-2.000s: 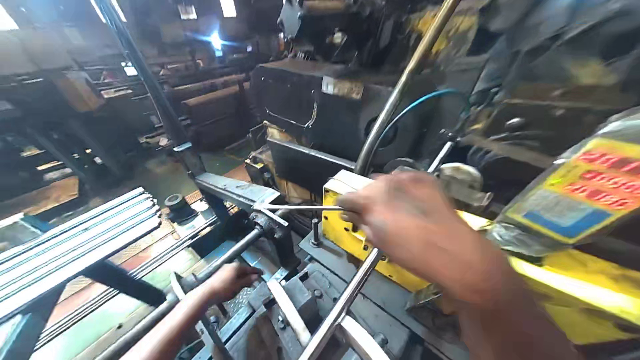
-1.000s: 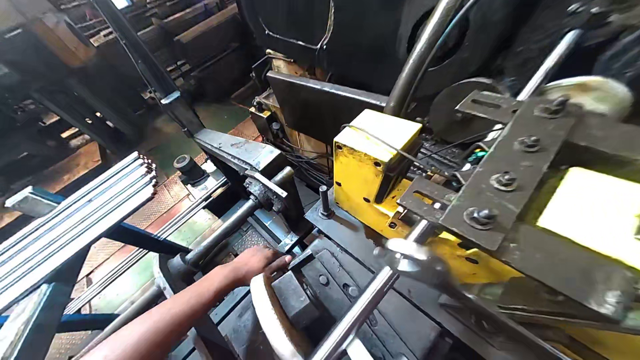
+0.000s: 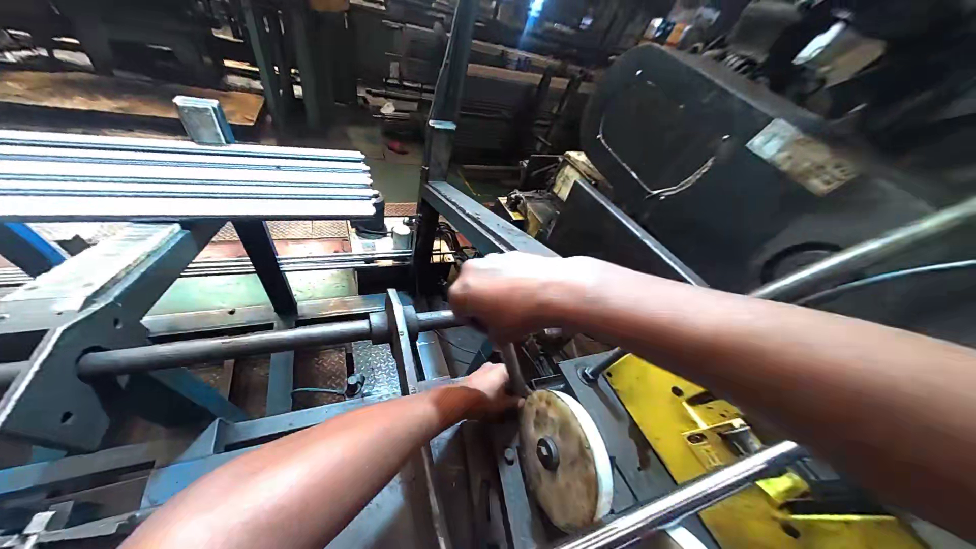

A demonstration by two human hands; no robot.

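Observation:
My right hand (image 3: 503,293), its fingers curled, is at the end of a horizontal steel shaft (image 3: 244,345); what lies inside the fist is hidden. Just below it, my left hand (image 3: 492,389) is beside a short dark bar (image 3: 515,370) and the upper edge of a round wheel (image 3: 560,461) with a white rim and a central bolt. Whether the left fingers close on the bar cannot be told. A shiny metal rod (image 3: 709,484) slants past the wheel at the lower right, under my right forearm.
A bundle of metal bars (image 3: 183,179) rests on a steel frame (image 3: 107,278) at the left. A yellow machine plate (image 3: 671,435) lies at the right, below my right forearm. Behind it stands a large dark machine housing (image 3: 686,152). A steel post (image 3: 442,137) rises in the middle.
The view has swung left. My right hand, over the yellow machine part two seconds ago and out of view one second ago, is now at the shaft above my left hand.

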